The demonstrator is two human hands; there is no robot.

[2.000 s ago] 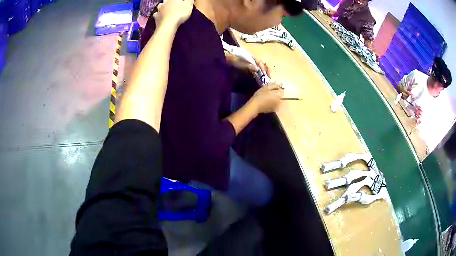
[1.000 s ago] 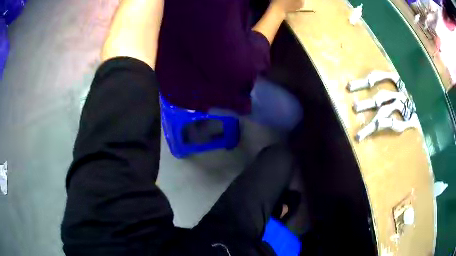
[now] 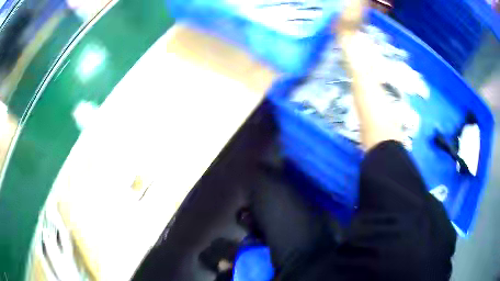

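Note:
My right arm reaches forward over the large blue bin. My right hand (image 3: 351,15) is blurred at the top edge, near where the small blue tote (image 3: 249,34) meets the bin (image 3: 323,151); whether it holds anything cannot be told. Grey-white flat pieces (image 3: 323,99) lie heaped in the bin. White long pieces (image 3: 293,12) lie in the tote. My left hand is out of the picture.
The glare-washed bench (image 3: 148,115) runs beside the green belt (image 3: 41,181). A small blurred fixture (image 3: 137,183) is on it; blurred white handles (image 3: 55,241) lie lower left. A black-and-white cloth (image 3: 469,148) lies in the bin. A blue stool (image 3: 253,263) is below.
The view has swung right, from the seated person and floor to the bench end and bins. My left arm has left the picture; my right arm now shows over the large bin.

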